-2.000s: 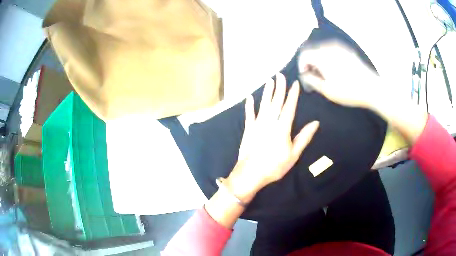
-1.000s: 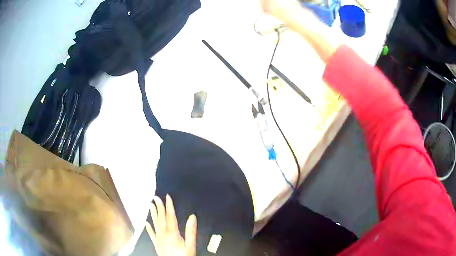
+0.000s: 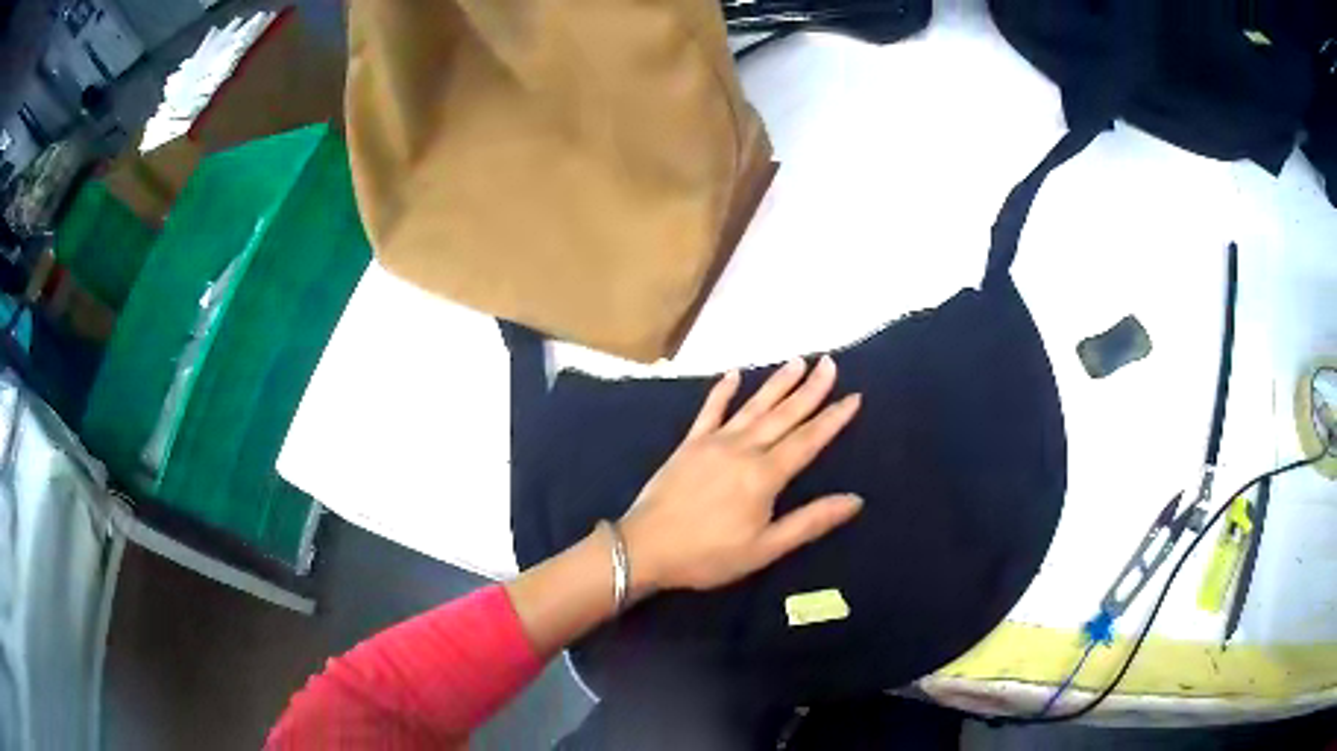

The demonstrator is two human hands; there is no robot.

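Note:
A black cloth shoulder bag [image 3: 938,484] lies flat at the table's near edge, its curved bottom towards me. A thin zip line runs along its upper edge. Its strap [image 3: 1022,206] runs up to the right. A small pale yellow patch [image 3: 817,606] is on its front. My left hand [image 3: 733,484] lies flat on the bag with fingers spread, holding nothing, a bracelet on the wrist. My right hand is not in view.
A brown paper or card bag [image 3: 543,162] stands at the upper left. Green crates [image 3: 249,338] are at left. At right lie a dark block [image 3: 1114,346], snips [image 3: 1144,555] on a blue thread, a yellow tool [image 3: 1224,555], a dark stick and a cable. More black bags [image 3: 1173,74] lie behind.
My right hand, over the bag and then reaching to the table's far side, has left the picture. My left hand stays on the bag. The camera view has swung back left.

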